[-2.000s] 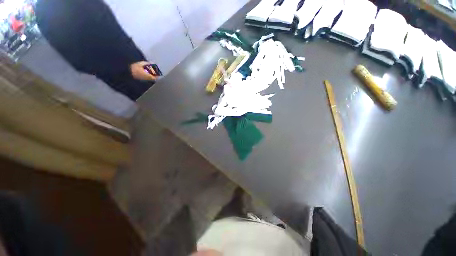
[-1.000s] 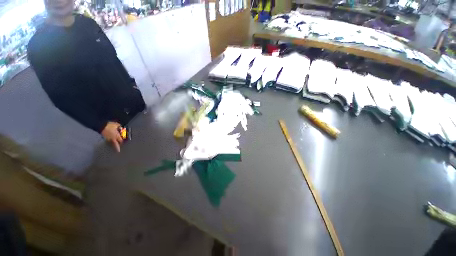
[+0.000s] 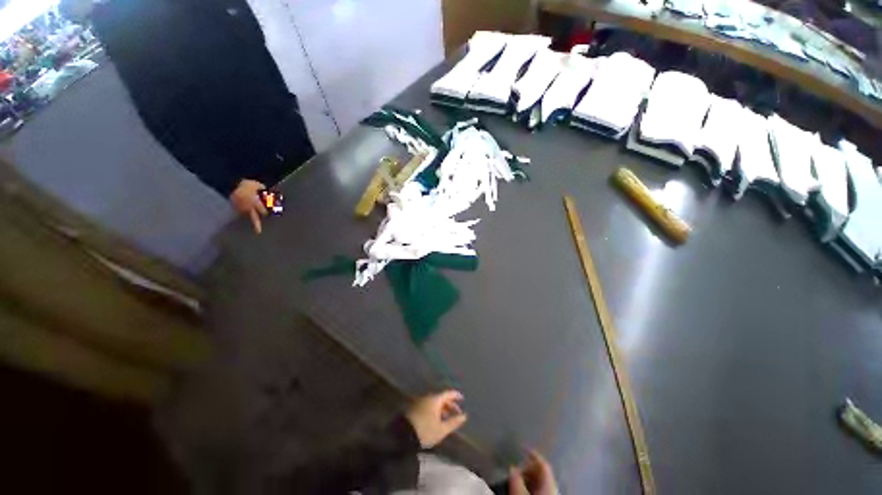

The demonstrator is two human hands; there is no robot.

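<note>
My left hand (image 3: 437,418) is over the table's near edge at the bottom, fingers bent and a little apart, nothing seen in it. My right hand (image 3: 534,476) is to its right, cut off by the bottom edge and blurred. Beyond them lies a heap of white fabric strips (image 3: 430,218) over dark green pieces (image 3: 423,298). A long wooden yardstick (image 3: 607,334) lies flat to the right of the heap. A short thick yellow bar (image 3: 652,206) lies beyond it. Neither hand touches these.
A row of cut-piece stacks (image 3: 616,92) with white tops runs along the far side of the grey table (image 3: 503,358). Yellow bars (image 3: 374,189) lie beside the scraps; another bar (image 3: 860,423) is at the right edge. A person in black (image 3: 208,87) stands left, holding a small yellow-black object (image 3: 272,201).
Both my hands have come into view at the bottom. The view has shifted, so the table things sit slightly higher than one second ago. The other person's hand still holds the small object.
</note>
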